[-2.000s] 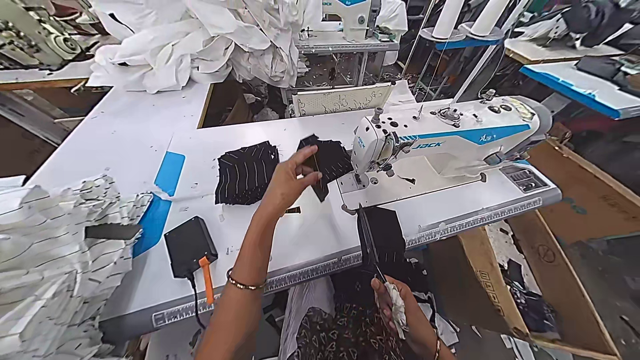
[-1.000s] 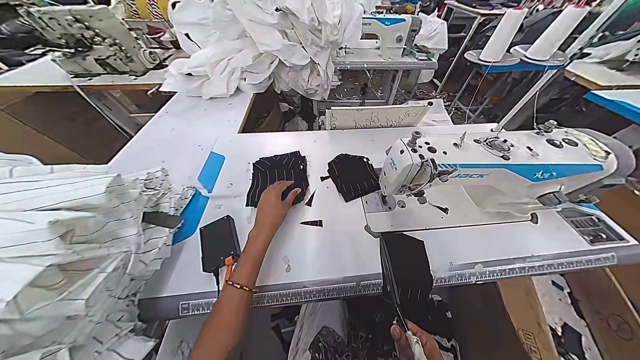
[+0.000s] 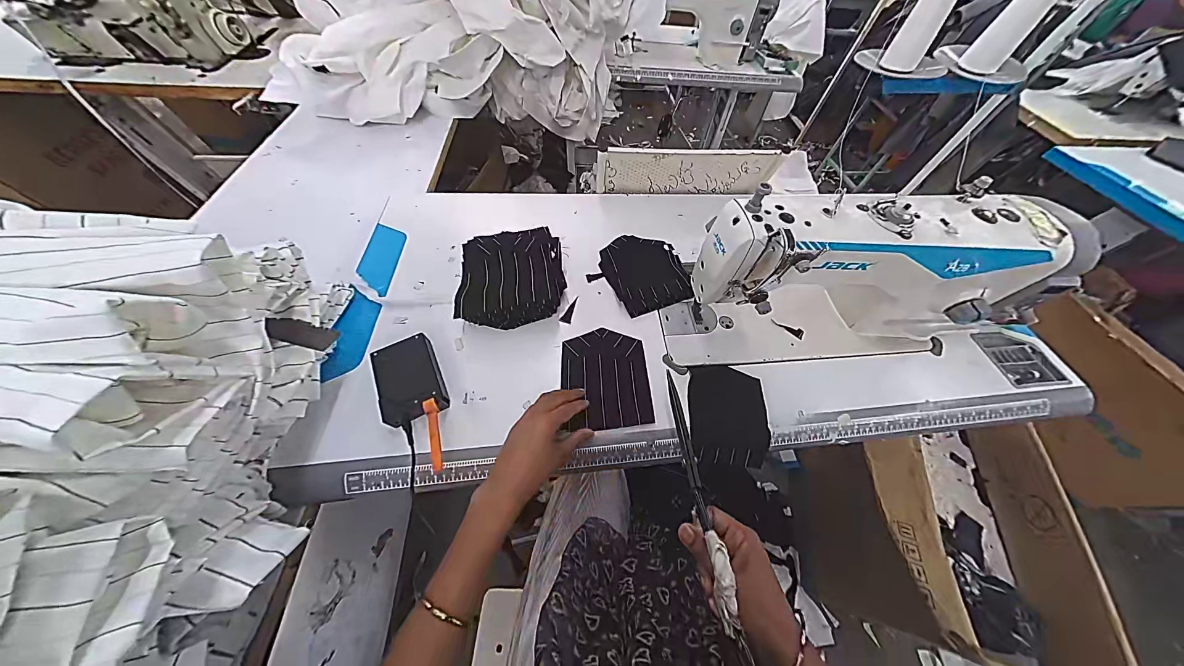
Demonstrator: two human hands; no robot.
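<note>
A black pinstriped fabric piece (image 3: pixel 610 381) with a pointed top lies near the table's front edge; my left hand (image 3: pixel 548 433) has its fingertips at its lower left. My right hand (image 3: pixel 740 564) grips fabric-wrapped scissors (image 3: pixel 689 453), their blades pointing up and away. Just right of the blades, a plain-looking black fabric piece (image 3: pixel 728 416) hangs partly over the edge. Farther back lie a stack of black pinstriped pieces (image 3: pixel 511 279) and a smaller pile of black pieces (image 3: pixel 646 275), close to the needle area of the sewing machine (image 3: pixel 879 268).
Striped white fabric (image 3: pixel 120 351) is heaped at the left. A black box (image 3: pixel 409 379) with a cable and an orange tool (image 3: pixel 433 435) sit near the front edge. White cloth (image 3: pixel 444 55) is piled behind; an open cardboard box (image 3: pixel 916 536) stands below right.
A pinstriped piece now lies by itself near the front edge. My left hand has moved from the stack toward me, to that piece. The right hand still holds the scissors.
</note>
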